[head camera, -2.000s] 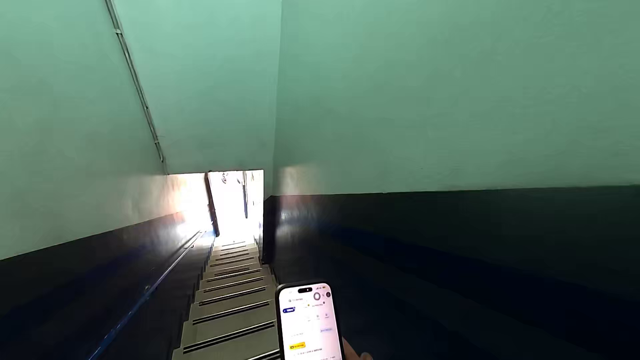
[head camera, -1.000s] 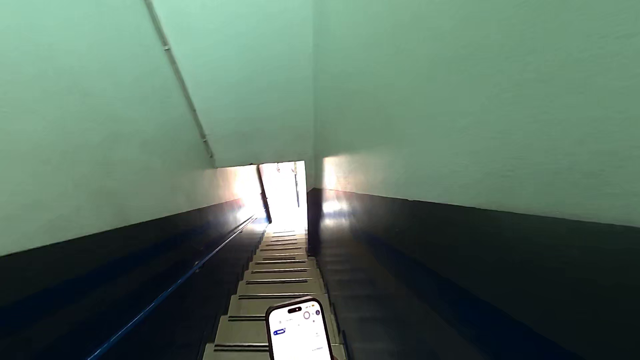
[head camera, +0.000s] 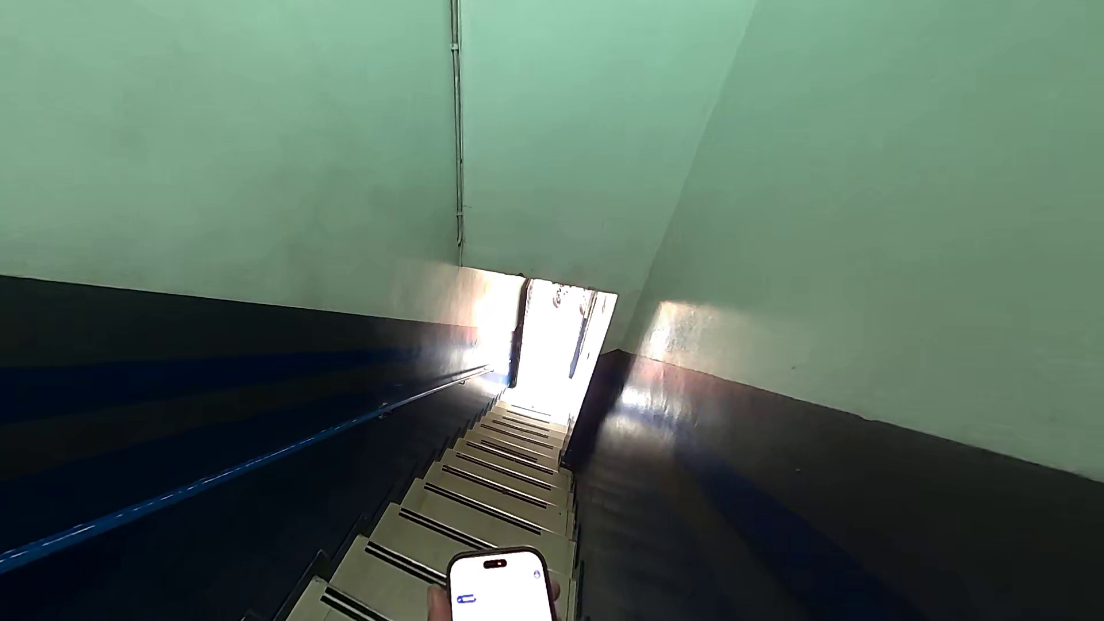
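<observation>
A smartphone (head camera: 500, 586) with a dark rim and a bright screen stands upright at the bottom, a little left of centre. What seems to be my right hand (head camera: 439, 604) grips it from below, with bits of finger showing at both long edges. The palm is hidden behind the phone and below the picture. My left hand is out of view.
Narrow pale stairs (head camera: 483, 509) with dark strips on the treads descend to a bright doorway (head camera: 552, 345). A blue handrail (head camera: 250, 461) follows the left wall. The walls are green above, dark below; a thin pipe (head camera: 459, 129) runs down the wall ahead.
The phone sits lower in the picture than two seconds ago, still held. The view has tilted, and the doorway and stairs appear somewhat nearer.
</observation>
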